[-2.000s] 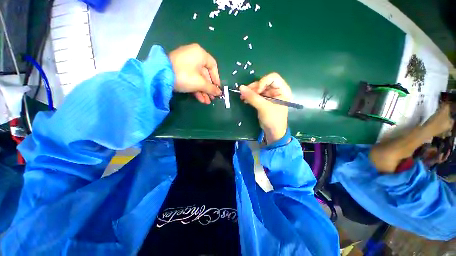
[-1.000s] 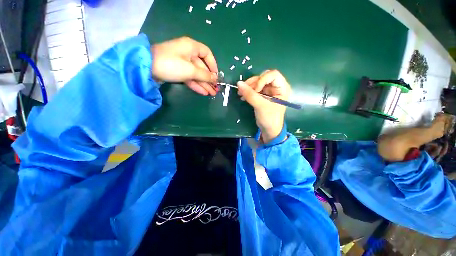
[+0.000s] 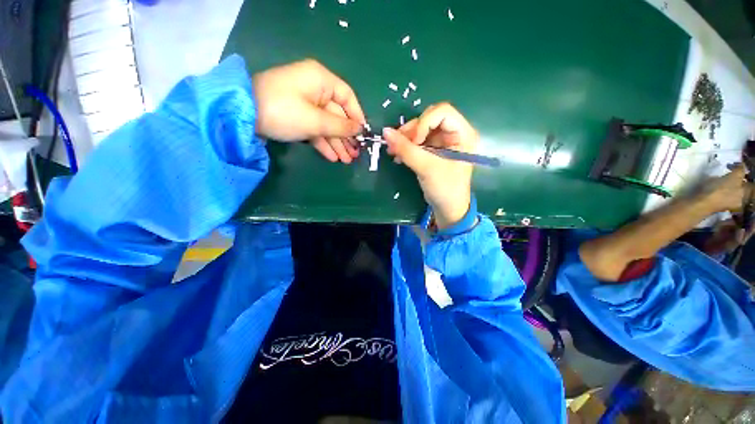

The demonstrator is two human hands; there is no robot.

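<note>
My left hand [image 3: 310, 108] pinches a small dark component [image 3: 365, 132] between its fingertips, largely hidden by them. My right hand [image 3: 435, 153] holds slim grey tweezers [image 3: 465, 156] like a pen, their tips reaching to the component at my left fingertips. A narrow white strip [image 3: 374, 157] lies on the green surface just below the fingertips. Small white pieces [image 3: 406, 94] are scattered on the green surface beyond my hands, and one lies nearer the front edge. Whether the tweezer tips hold a white piece is too small to tell.
A wire spool [image 3: 660, 162] on a dark holder stands at the right of the green surface [image 3: 530, 74]. A dark heap of small parts [image 3: 706, 103] lies on white at far right. Another person's arm [image 3: 662, 232] is at lower right. A ruled paper form [image 3: 103, 70] lies at upper left.
The view has shifted, so the white pile has left the top of the picture. The tweezer tips are closer to my left fingertips. The other person's arm at right has moved.
</note>
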